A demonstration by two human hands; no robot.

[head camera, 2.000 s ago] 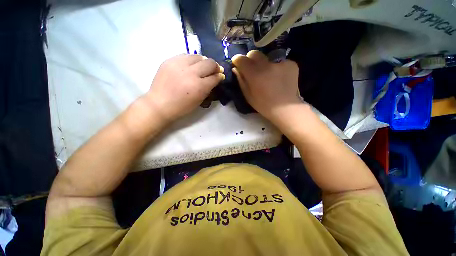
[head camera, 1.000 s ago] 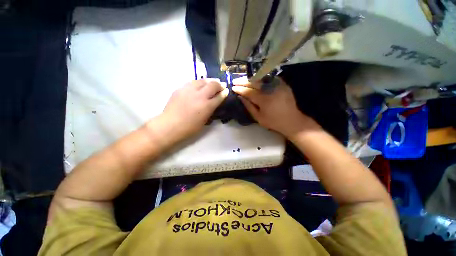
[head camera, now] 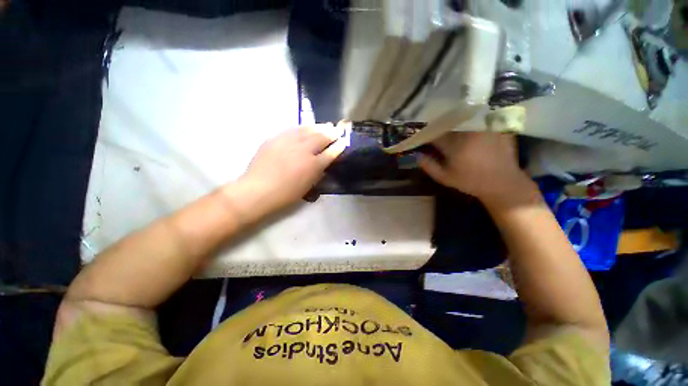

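Note:
The dark garment piece [head camera: 370, 172] lies under the machine head and reaches right, past the table's front edge. My left hand [head camera: 290, 162] is on its left edge, fingertips pinched together beside the lit needle area [head camera: 348, 134]. My right hand [head camera: 479, 166] is at the right of the needle, partly behind the off-white sewing machine head [head camera: 422, 68]. Its fingertips are at a small dark grey block [head camera: 408, 160] on the cloth; whether they grip it or the cloth is hidden. The presser foot is mostly hidden by the head.
The white table top [head camera: 196, 98] has a speckled front edge. Black cloth [head camera: 45, 151] lies at the far left. A blue tray [head camera: 600, 235] with a white ring-shaped item is at the right. A pale sheet or box [head camera: 468, 283] is below the table's right front edge.
My right hand has moved right, away from my left hand and the needle. The cloth between them is now spread flatter and wider. My left hand stays by the needle. The camera view has shifted.

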